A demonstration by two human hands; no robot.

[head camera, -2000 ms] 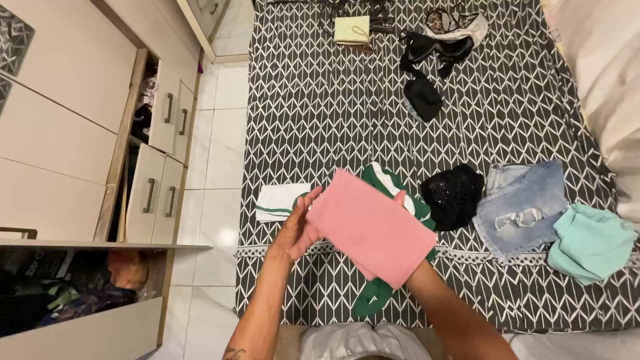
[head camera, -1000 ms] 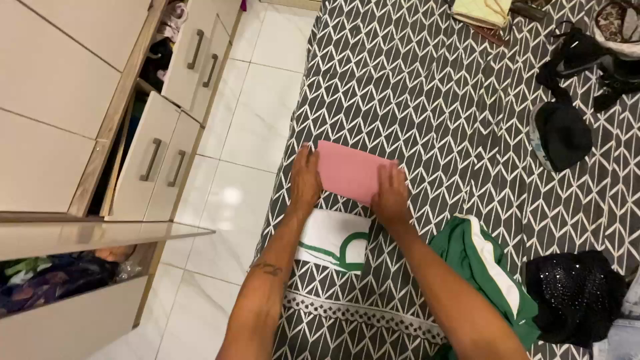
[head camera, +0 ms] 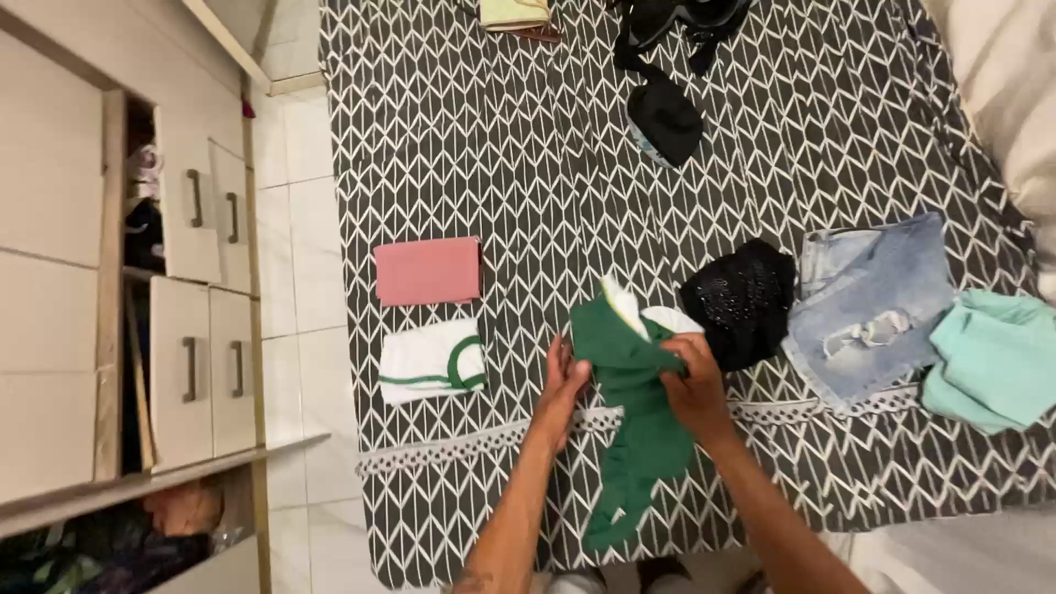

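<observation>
A green garment with white and yellow trim (head camera: 643,412) lies loosely on the bed in front of me. My right hand (head camera: 697,384) grips its upper right part. At its left edge is my left hand (head camera: 565,384), fingers apart; whether it pinches the cloth is unclear. Off to the left, a folded pink cloth (head camera: 428,271) lies flat just above a folded white garment with green trim (head camera: 433,361). Right of the green garment sit a black sequined garment (head camera: 738,301), ripped denim shorts (head camera: 879,318) and a mint green garment (head camera: 994,363).
A black cap-like item (head camera: 668,124), a black bra (head camera: 660,21) and a pale yellow item (head camera: 513,12) lie farther up the patterned bedspread (head camera: 536,165). Left of the bed, beyond a tiled floor strip, stands a cabinet (head camera: 186,371) with an open compartment of clothes below.
The pink cloth has left my hands and lies on the bed above the white garment. Both hands have moved right to the green garment, which my right hand now grips.
</observation>
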